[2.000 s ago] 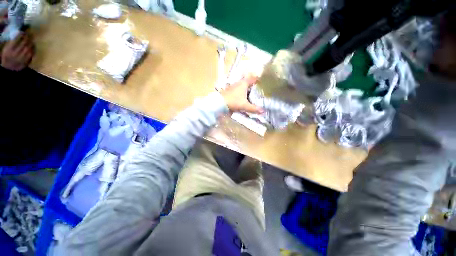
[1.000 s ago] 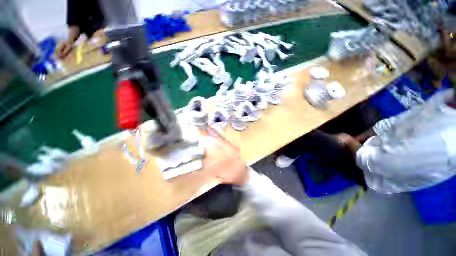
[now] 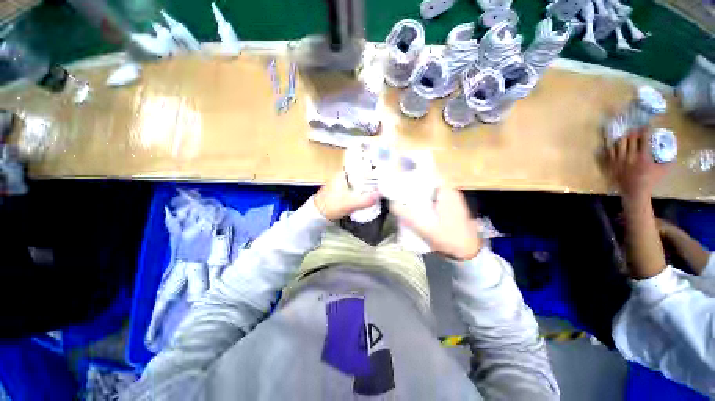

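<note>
My left hand holds a white plastic shell part upright just in front of the bench edge. My right hand holds a second white shell part beside it; this part and hand are blurred. The two parts are close together, and I cannot tell whether they touch. Behind them the white-grey fixture sits on the bench under the dark clamp arm. No part of the clamp's grip is clearly visible.
Ring-ended ribbed sleeves stand clustered right of the fixture. Two slim wrenches lie left of it. Pointed white bottles line the green belt. A blue crate with pale parts is below left. A coworker's hand is at right.
The view has swung back to the bench centre. Both hands are now together at the bench edge holding white parts; one second ago a hand was beside the fixture.
</note>
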